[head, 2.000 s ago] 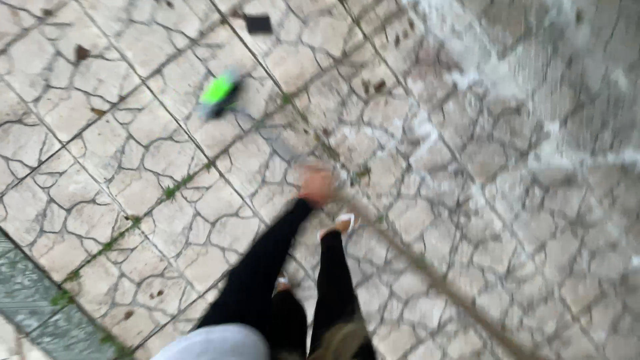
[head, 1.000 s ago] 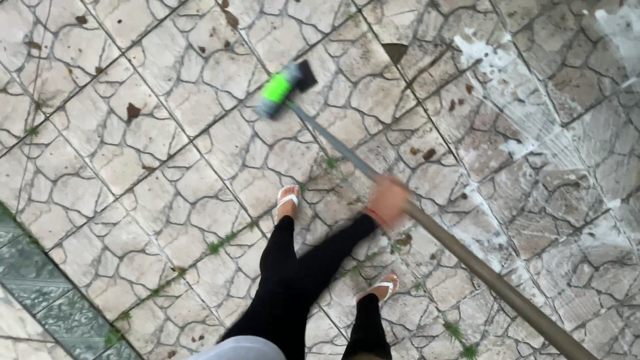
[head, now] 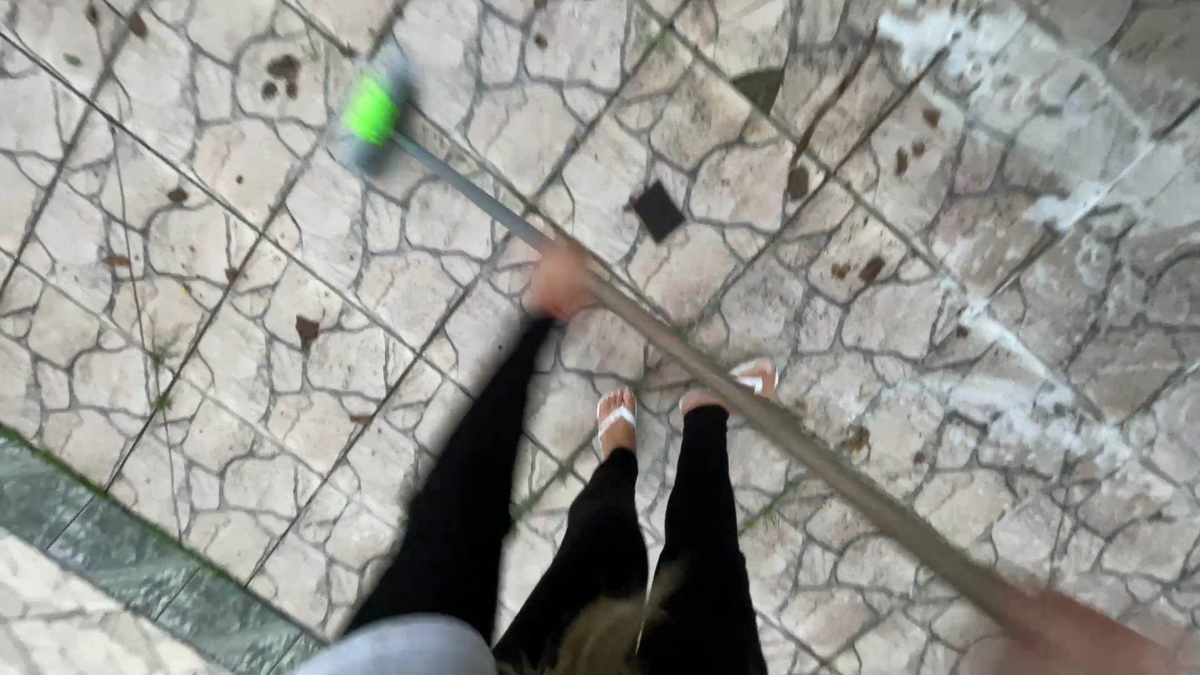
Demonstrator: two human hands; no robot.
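Note:
A long broom handle (head: 769, 422) runs diagonally from the upper left to the lower right. My left hand (head: 560, 281) is closed around its upper part, where the grey section meets the brown one. At the lower right corner my right hand (head: 1078, 633), blurred, grips the other end of the handle. The broom head (head: 373, 112), grey with a bright green middle, is at the upper left over the stone-patterned tiles. A dark square piece (head: 659, 212) lies flat on the tiles to the right of my left hand.
My feet in white flip-flops (head: 617, 417) stand below the handle. Whitish wet-looking residue (head: 1012, 342) covers tiles on the right. Dark leaves or bits of debris (head: 307, 330) are scattered about. A green stone border strip (head: 122, 553) crosses the lower left.
The broom head has swung away from the dark square, which lay beside it one second ago. My right hand has come into view at the handle's end. My feet are closer together.

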